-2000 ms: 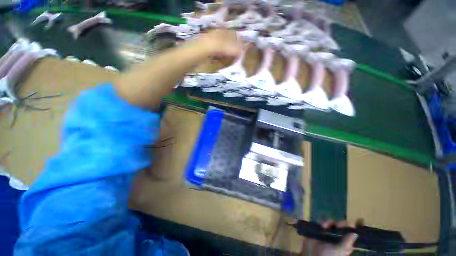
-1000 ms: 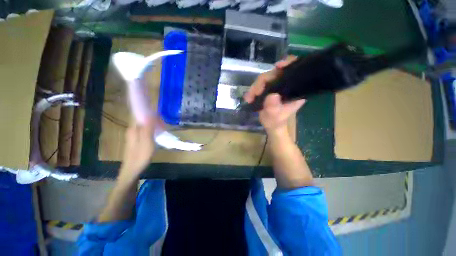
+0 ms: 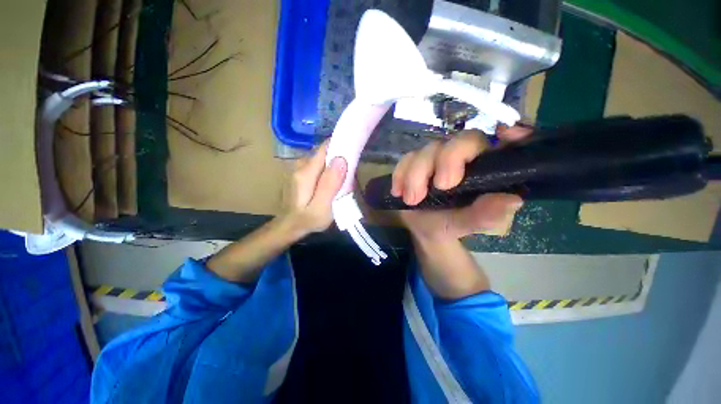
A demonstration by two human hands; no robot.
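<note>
My left hand (image 3: pixel 316 189) grips a white and pale pink cat-ear headband (image 3: pixel 354 142) near its lower end. One white ear points up, and one slim arm reaches right above my right hand. The other arm points down and right. My right hand (image 3: pixel 447 177) is wrapped around a thick black electric screwdriver (image 3: pixel 601 158), which lies roughly level with its cord end at the right. Its narrow tip cannot be made out near the headband's lower arm. The silver screw feeder (image 3: pixel 490 43) stands just beyond, partly hidden by the headband.
A blue tray (image 3: pixel 291 118) lies under the feeder on tan cardboard (image 3: pixel 229 177). Thin dark wires stick out over the cardboard. At left are stacked divider sheets (image 3: pixel 103 173) and another headband (image 3: pixel 51 170). Blue crates (image 3: pixel 35 316) are at lower left.
The headband has moved right, from beside the tray to in front of the feeder, near the screwdriver. The screwdriver has come closer and turned more level. The view has shifted nearer the bench edge.
</note>
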